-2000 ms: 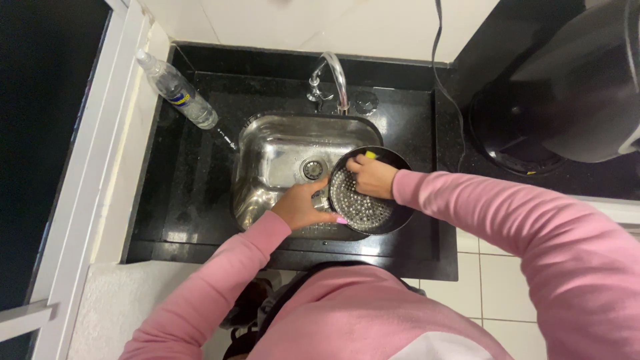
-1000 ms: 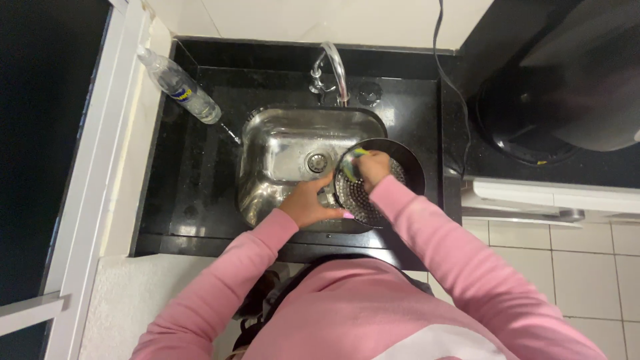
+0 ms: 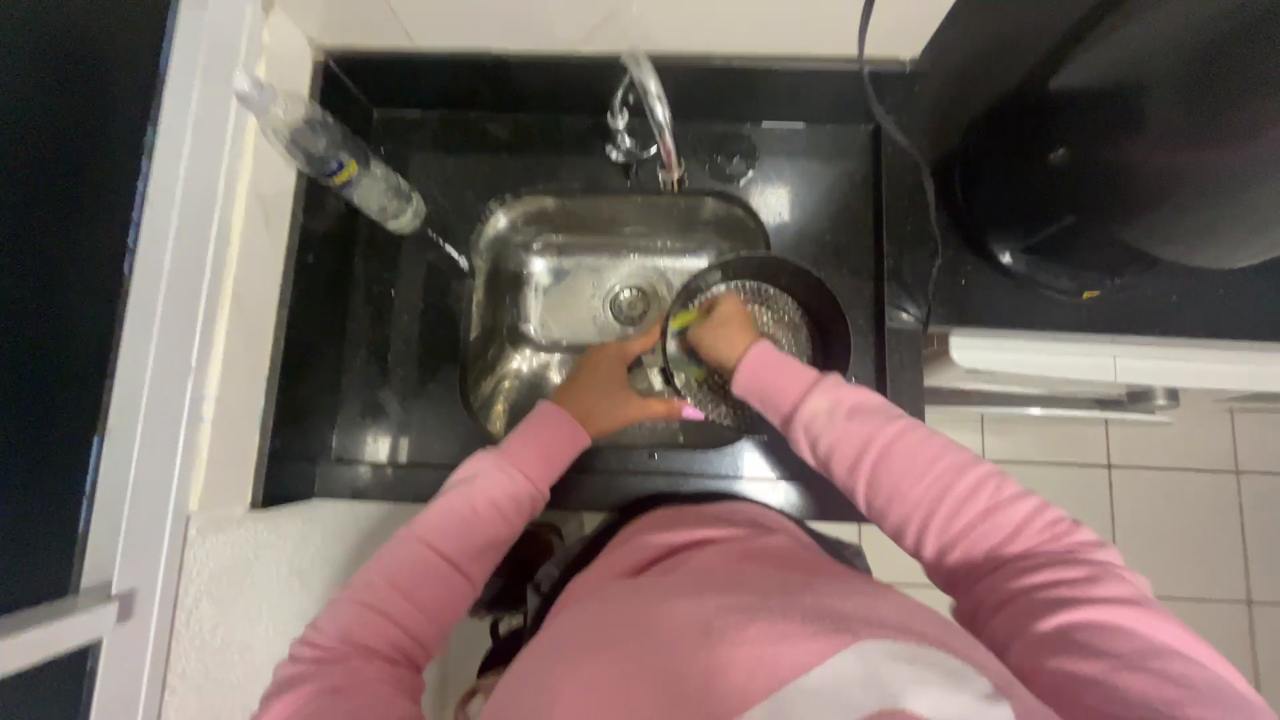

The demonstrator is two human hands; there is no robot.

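A round dark pan [image 3: 828, 318] with a dotted, shiny inner surface lies over the right side of the stainless steel sink [image 3: 560, 245]. My left hand [image 3: 612, 392] grips the pan's left edge, thumb at the near side. Inside the pan, my right hand [image 3: 722, 332] is closed on a yellow-green sponge [image 3: 685, 319], mostly covered by the fingers. Behind the pan stands the chrome faucet [image 3: 655, 110]; whether water runs is not clear. The drain [image 3: 630, 304] shows left of the pan.
A clear plastic bottle [image 3: 335, 160] is at the back left of the black stone counter [image 3: 400, 310]. A large black appliance [image 3: 1130, 130] stands at the right, with a dark cord [image 3: 905, 140] beside it. A white drawer front [image 3: 1100, 360] lies below on the right.
My right hand with the sponge has moved about inside the pan, now nearer its left side. My left hand has stayed at the pan's edge.
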